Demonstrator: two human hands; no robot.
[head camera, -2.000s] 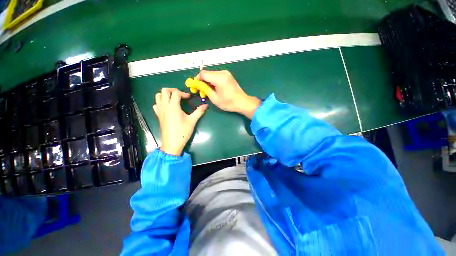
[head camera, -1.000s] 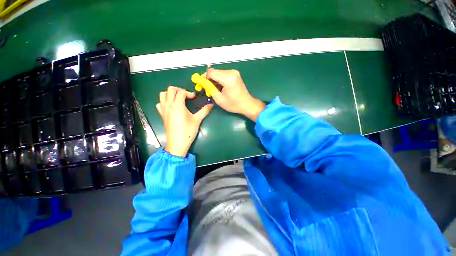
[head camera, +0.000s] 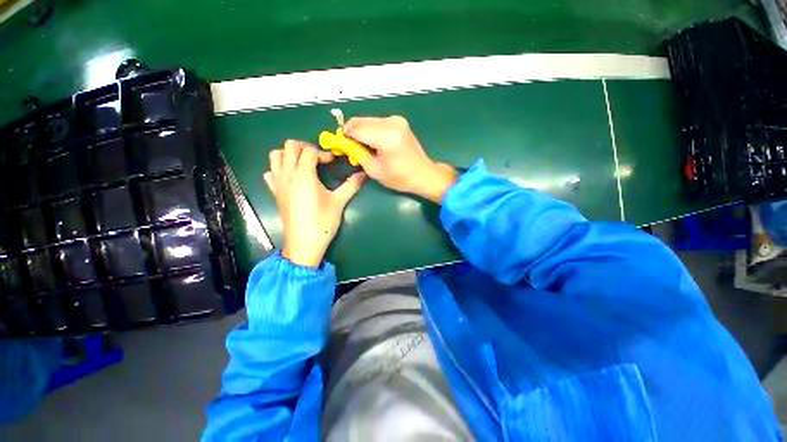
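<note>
My right hand (head camera: 393, 155) has yellow finger cots (head camera: 344, 147) on its fingertips and holds a thin pale stick (head camera: 338, 117) with its pale end pointing away from me. My left hand (head camera: 304, 195) is curved, with thumb and index fingertips close to the yellow fingertips. A small dark part seems to lie between the left fingertips. It is mostly hidden by the fingers, so its shape cannot be told. Both hands are over the green bench (head camera: 518, 155).
A glossy black compartment tray (head camera: 112, 207) is at left, with slim silver tweezers (head camera: 248, 209) beside it. Stacked black trays (head camera: 729, 112) stand at right. A white strip (head camera: 449, 79) separates the bench from the green belt (head camera: 345, 34), where dark round parts (head camera: 40, 12) lie far left.
The pale stick shows longer above the right fingertips, and the small dark part shows less. Both hands stay close together. The view has shifted slightly.
</note>
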